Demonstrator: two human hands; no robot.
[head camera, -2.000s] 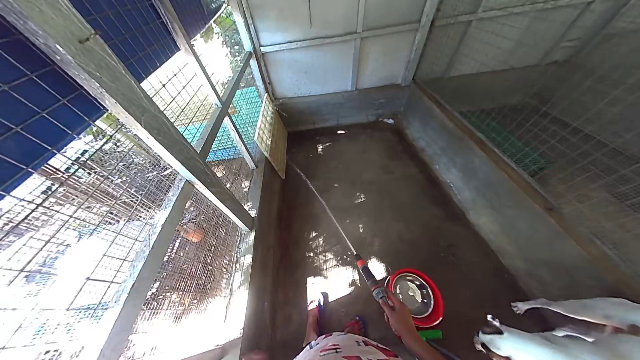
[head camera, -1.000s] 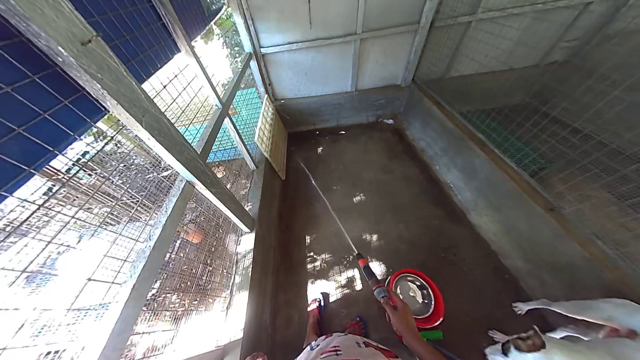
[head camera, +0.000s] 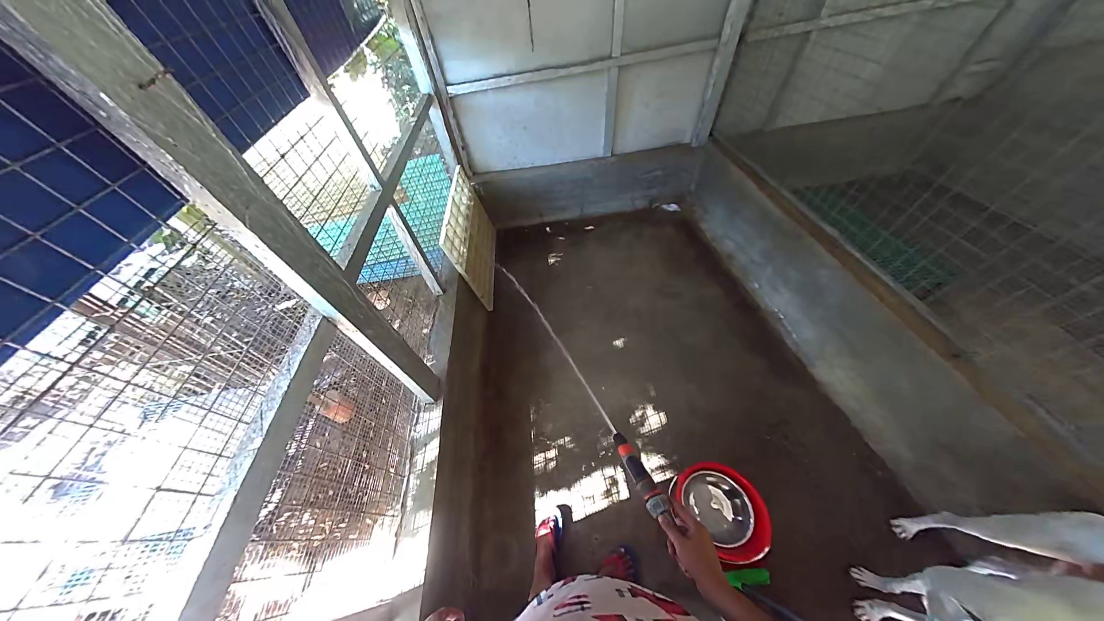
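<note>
My right hand is closed around a black and orange hose nozzle at the lower middle. A thin jet of water shoots from its tip toward the far left of the wet concrete floor. Just right of the hand lie a red basin and a metal bowl that sits in it. A green object is on the floor below the basin. At the bottom edge a bit of skin, perhaps my left hand, barely shows; its fingers are hidden.
A white dog lies at the lower right. A slatted plastic panel leans at the left wall. Wire mesh in a wooden frame runs along the left; a low concrete wall bounds the right. My sandalled feet are below.
The dog's head, seen one second ago at the lower right, no longer shows clearly. The water jet still runs from the nozzle in my right hand.
</note>
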